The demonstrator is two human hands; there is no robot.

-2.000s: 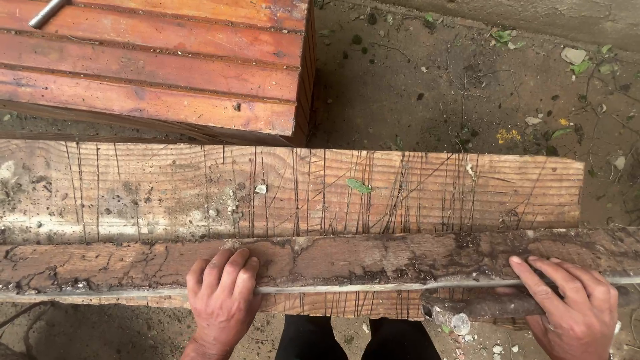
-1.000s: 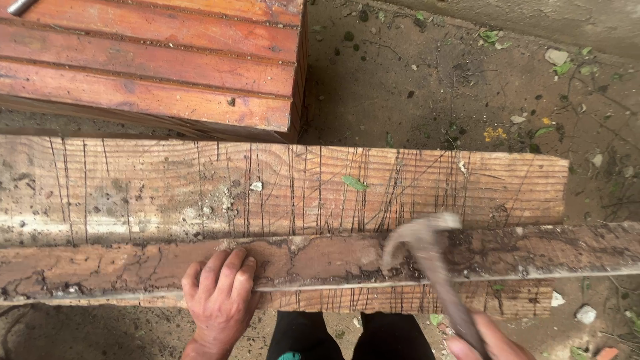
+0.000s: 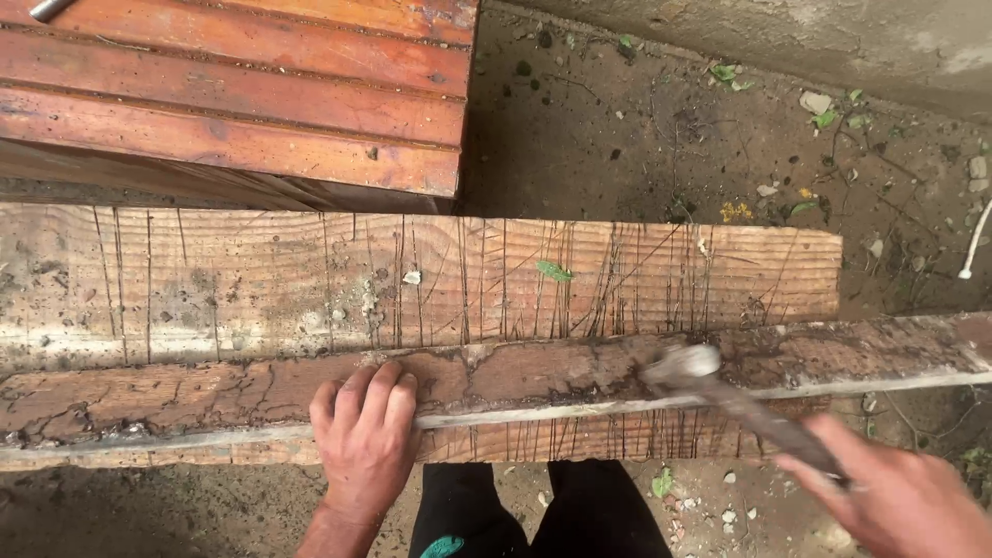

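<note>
A long, narrow strip of weathered brown wood [image 3: 535, 373] with a pale front edge lies along a wide plank [image 3: 465, 271] scored with many dark cuts. My left hand [image 3: 364, 438] grips the strip left of centre, fingers over its top. My right hand [image 3: 891, 488], blurred, holds a claw hammer [image 3: 775, 425] by its handle at the lower right. The hammer's blurred head is over the strip, right of centre; whether it touches the wood cannot be told.
Behind the plank at the upper left stands a slatted reddish wooden box or table [image 3: 232, 101], with a metal rod end [image 3: 50, 9] on top. A rough wall [image 3: 868, 46] runs along the upper right. A green leaf [image 3: 554, 270] lies on the plank; stones and leaves dot the ground.
Two seconds ago my right hand rested on the strip without the hammer; one second ago it held it. A second stick under that hand is no longer in view. My left hand stays on the strip.
</note>
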